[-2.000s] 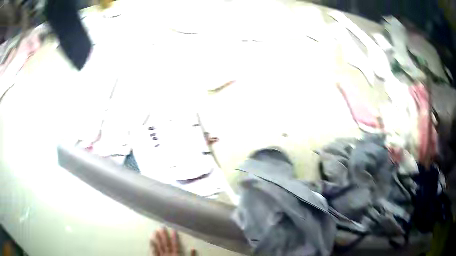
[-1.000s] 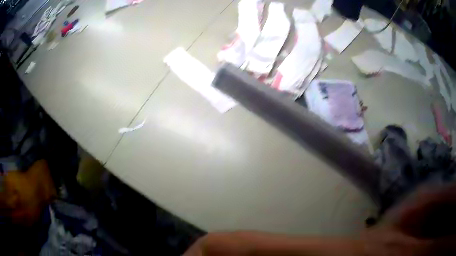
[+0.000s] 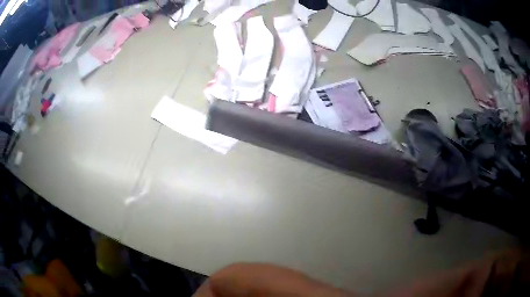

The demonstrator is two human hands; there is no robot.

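Observation:
A bare hand or forearm, seemingly my right hand (image 3: 261, 281), is blurred and cut off by the bottom edge. Its fingers are not visible, so I cannot tell if it holds anything. My left hand is not seen. A long grey-brown fabric roll (image 3: 314, 142) lies slanting across the table (image 3: 232, 203). Its right end goes under a crumpled grey cloth heap (image 3: 444, 162). A clipboard with a white sheet and pinkish-lilac swatch (image 3: 351, 107) lies behind the roll.
White curved paper patterns (image 3: 254, 55), with pink cloth at their edges, lie behind the roll. A white strip (image 3: 194, 127) lies by its left end. More pink pieces (image 3: 119, 36) are at the back left. An orange bag (image 3: 55, 279) is below the table edge, lower left.
The view has swung back a little to the left, so the roll and clipboard sit differently in the picture. The blurred arm at the bottom shows less and lower.

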